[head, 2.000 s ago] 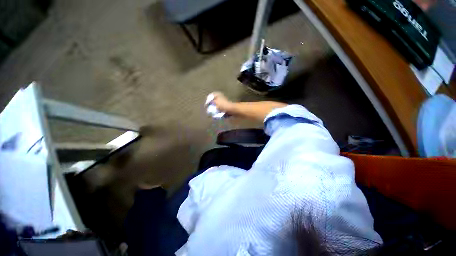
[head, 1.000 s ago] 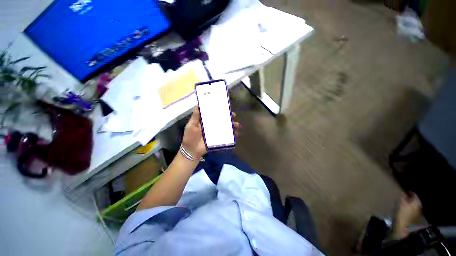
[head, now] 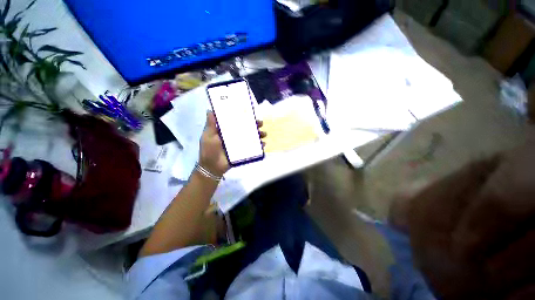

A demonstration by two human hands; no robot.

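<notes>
My left hand holds a smartphone upright over the desk's front part, its white screen facing me. My right hand is a motion blur just off the desk's front edge; its fingers and anything in it cannot be made out. A tan-yellow rectangle lies on the desk right of the phone. A slim dark pen lies beside it. White papers lie on the right part of the desk, and more papers lie left of the phone, partly hidden by it.
A blue monitor stands behind. A purple mouse pad lies below a black bag-like object. Pens, a dark red handbag, a pink bottle and a plant are at left. A large brown blur covers the lower right.
Two seconds ago, one hand held crumpled white material over the floor near a bin. Since one second ago, the view has shifted nearer the desk; the phone stays in my left hand and a blurred right arm has appeared.
</notes>
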